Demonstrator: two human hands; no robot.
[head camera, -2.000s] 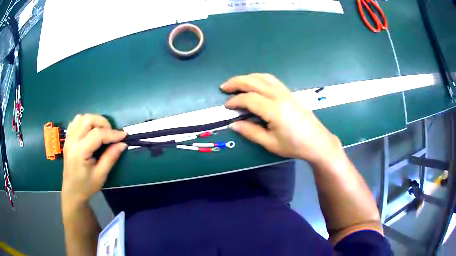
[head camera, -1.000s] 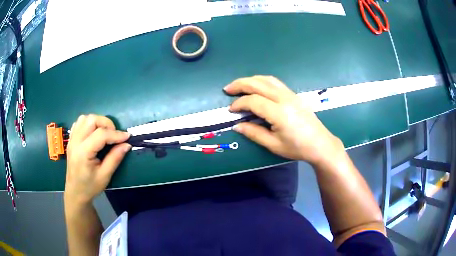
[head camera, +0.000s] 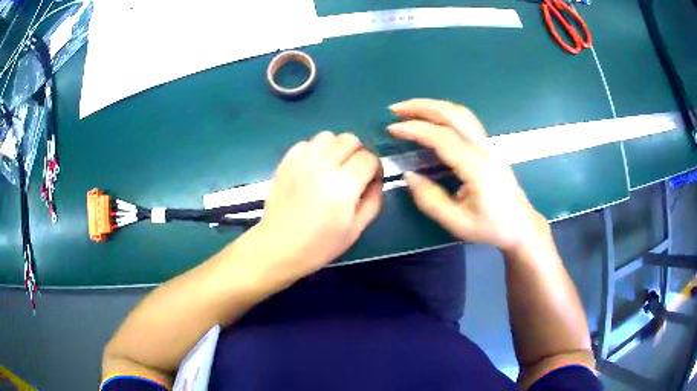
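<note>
The black wire harness (head camera: 185, 215) lies along the near side of the steel rule (head camera: 565, 143). Its orange connector (head camera: 99, 214) is at the left end, with white wires and a white sleeve beside it. My left hand (head camera: 325, 202) is closed around the harness near the middle of the rule; its fingertips are partly hidden. My right hand (head camera: 466, 176) is just to the right, over the rule, with thumb and fingers apart. Dark wire shows near its palm, and I cannot tell if it grips it. The ring terminals seen earlier are hidden.
A tape roll (head camera: 291, 74) lies behind the rule. A white paper sheet (head camera: 191, 46) and a second steel rule (head camera: 428, 18) lie at the back. Orange-handled scissors (head camera: 566, 27) are at upper right. Other harnesses (head camera: 50, 145) and crinkled plastic lie at left.
My left hand has moved right along the harness from beside the connector, uncovering the white sleeve. My right hand has shifted slightly right and its fingers have spread.
</note>
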